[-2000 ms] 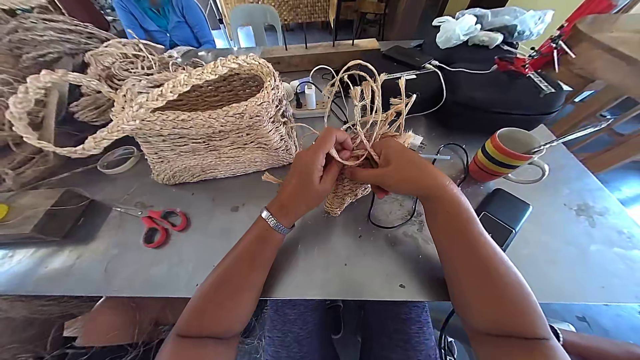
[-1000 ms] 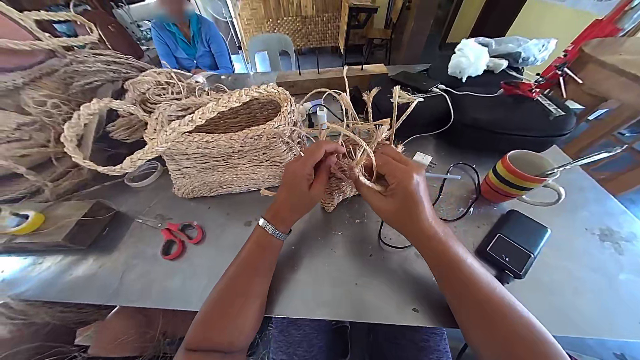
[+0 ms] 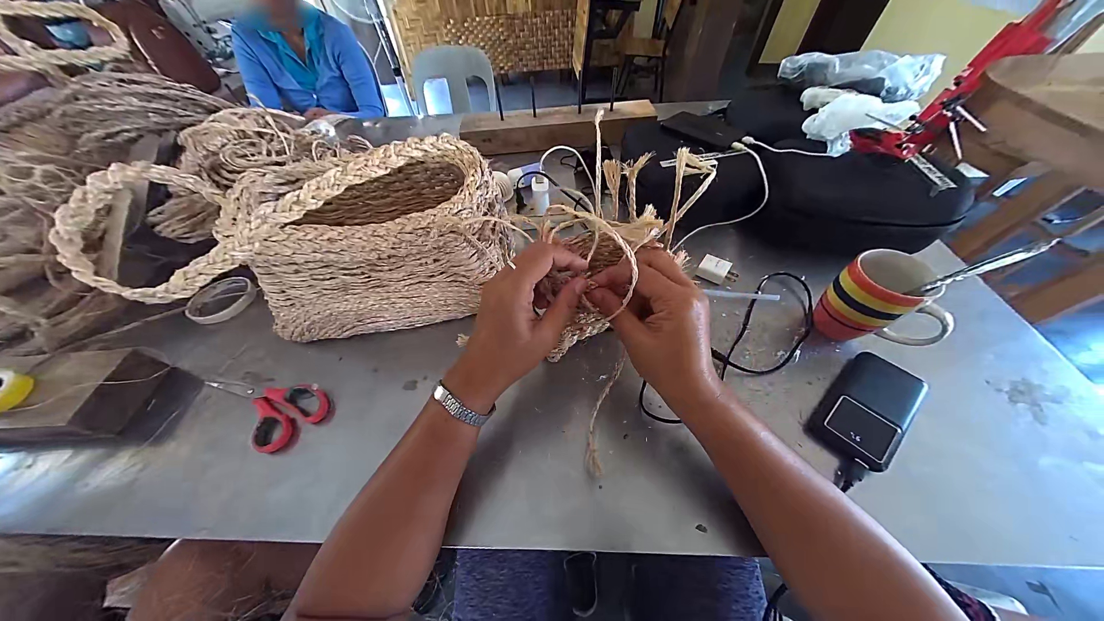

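My left hand (image 3: 530, 302), with a metal watch at its wrist, grips the near rim of a small woven fibre piece (image 3: 580, 332) whose loose cord ends stick up. Close beside it, my right hand (image 3: 660, 310) pinches the same piece and a strand that loops over its fingers. The fingertips nearly meet, and the exact knot or weave between them is hidden. One frayed cord (image 3: 595, 423) hangs down toward the table. Left of my hands stands a larger woven bag (image 3: 379, 276) with braided handles. Red-handled scissors (image 3: 289, 414) lie on the table at the left.
A striped mug (image 3: 871, 297) holding a metal utensil and a black power bank (image 3: 869, 410) are at the right, near a looped black cable (image 3: 776, 371). Behind are a black case (image 3: 862, 198) and a wooden block with upright pegs (image 3: 561, 125). Fibre bundles lie left; a person sits across.
Both hands stay at the small woven piece, their fingers slightly shifted. A frayed cord now hangs below it toward the table. The view has moved somewhat since the oldest frame.
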